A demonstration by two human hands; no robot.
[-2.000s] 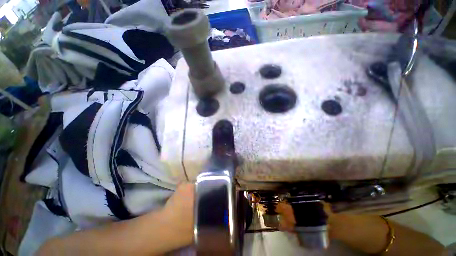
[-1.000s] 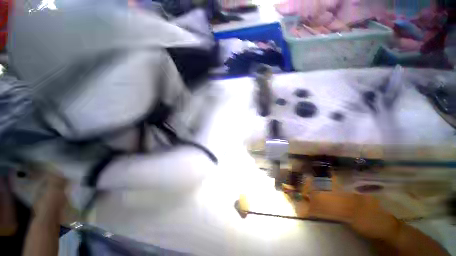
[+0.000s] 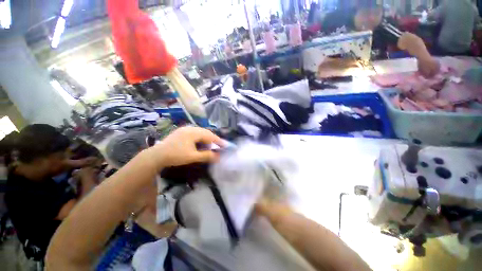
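A white and light-grey garment piece (image 3: 240, 180) with a black stripe is in both my hands, left of the sewing machine; part of it is blurred. My left hand (image 3: 193, 148) grips its upper left edge between thumb and fingers. My right hand (image 3: 269, 209) is on its lower right side, blurred and partly hidden by the cloth. The white sewing machine head (image 3: 433, 174) stands at the right, apart from both hands. Its lamp glows below it.
Striped garment pieces (image 3: 259, 108) lie heaped behind my hands. A blue basket (image 3: 388, 114) and a pale green crate (image 3: 423, 125) of pink pieces stand at the back right, with another person's hand over the crate. A person (image 3: 31, 185) sits at the left. A blue plastic basket (image 3: 124, 247) is below.
The view has swung left and up, and the machine now shows at the far right. My right hand has left the needle area. Both hands now hold the garment piece up together.
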